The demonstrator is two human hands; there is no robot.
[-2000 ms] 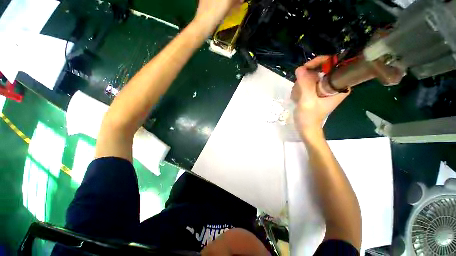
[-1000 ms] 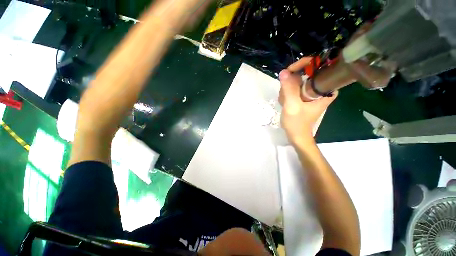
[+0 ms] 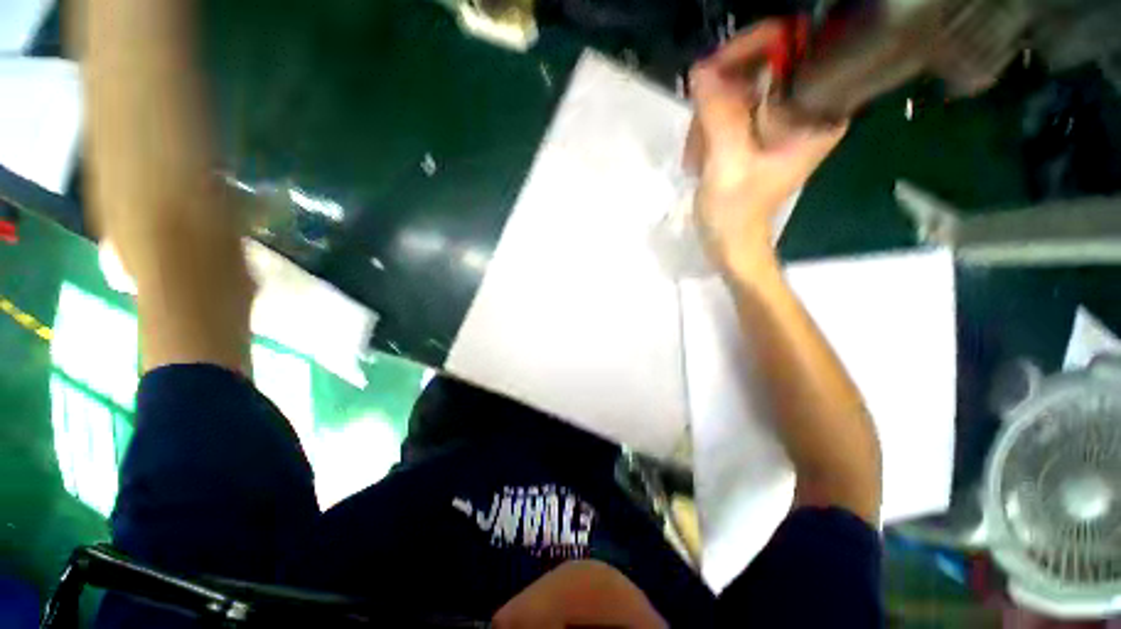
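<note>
My right hand [image 3: 756,154] is at the upper right of the view, its fingers closed around the lower end of a thick grey-brown tube tool [image 3: 867,62]. A red fitting [image 3: 788,52] shows beside my fingers. The tool is blurred and runs up to the right, out of the picture. My left hand is out of the picture past the top edge; only the blurred left forearm shows at the left. White sheets lie under and below my right hand, with a pale pile of small parts [image 3: 676,215] on the left sheet [image 3: 559,264].
A round grey fan [image 3: 1082,492] stands at the lower right. A pale bar [image 3: 1033,234] lies at the right. A small pale block [image 3: 502,22] and part of a dark heap show at the top. More white paper [image 3: 37,123] lies at the far left.
My left arm has swung left, and the left hand has left the picture. The view has shifted, so the heap and striped bar have slid up mostly out of view. My right hand stays on the tool.
</note>
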